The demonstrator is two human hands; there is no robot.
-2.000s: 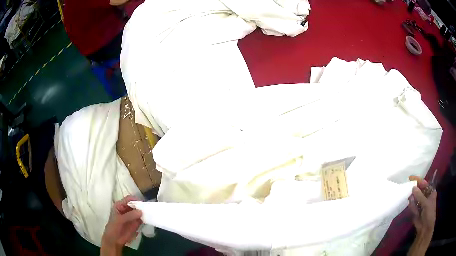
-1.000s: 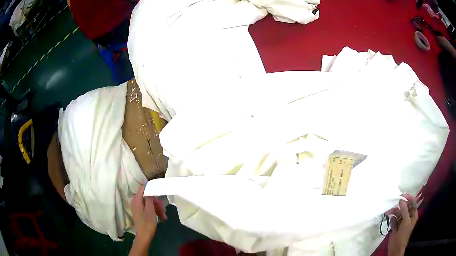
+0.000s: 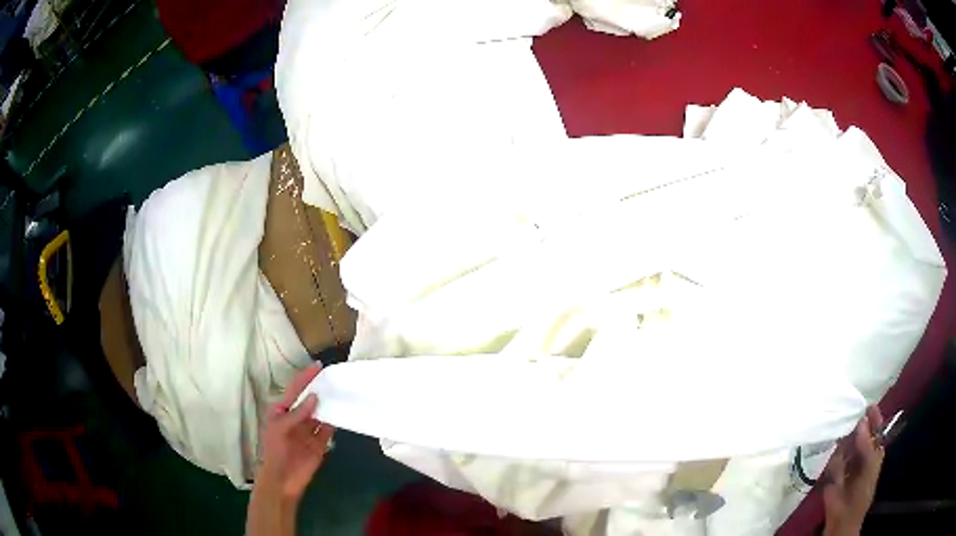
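A white garment piece [image 3: 587,408] is stretched sideways in front of me, its near edge running between both hands. My left hand [image 3: 294,442] pinches its left end, beside the cardboard box. My right hand [image 3: 854,466] holds its right end. Silvery snips [image 3: 892,425] show at the right hand's fingers, with a dark loop [image 3: 805,467] hanging beside it. A large overexposed white heap [image 3: 650,241] lies behind the stretched piece. A tan tag [image 3: 700,474] and a greyish one [image 3: 694,505] show below the held edge, partly covered.
A red-covered table [image 3: 650,89] lies beyond the heap, with a ring-shaped roll [image 3: 892,83] at its far right. White cloth [image 3: 194,314] drapes over a cardboard box [image 3: 297,262] with thread bits at left. A yellow handle [image 3: 55,276] and green floor [image 3: 115,115] are further left.
The held piece's left end has moved up and right, and its near edge is now pulled taut. The tag that lay on top of the cloth now shows below that edge.
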